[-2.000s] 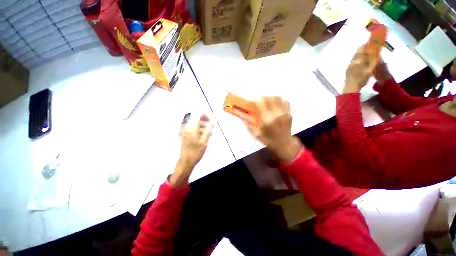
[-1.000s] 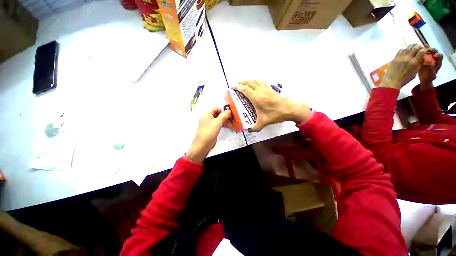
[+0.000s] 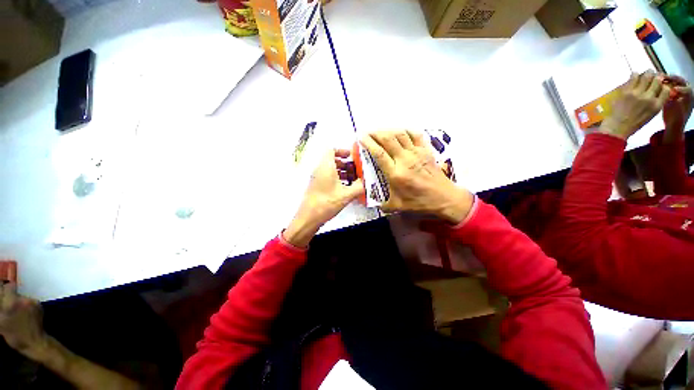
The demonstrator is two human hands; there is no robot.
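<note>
An orange, black and white retail box (image 3: 372, 183) lies on the white table (image 3: 228, 167) by the dark seam. My right hand (image 3: 415, 174) lies over its top and right side and grips it. My left hand (image 3: 327, 190) is at the box's narrow orange end, fingers curled against it, with something dark between the fingers. What the fingers hold there is too small to tell. A slim yellowish-green and dark utility knife (image 3: 305, 140) lies on the table just beyond my left hand.
A standing orange-and-white box (image 3: 293, 34), a brown carton (image 3: 479, 15) and an open carton (image 3: 571, 15) are at the back. A black phone (image 3: 74, 89) lies at left. A coworker's hands (image 3: 639, 104) work at right. Another person's hand (image 3: 21, 316) shows at lower left.
Since one second ago my left fingers have spread and curled around the box's end; my right hand still holds the box. A person's hand with an orange item has appeared at lower left.
</note>
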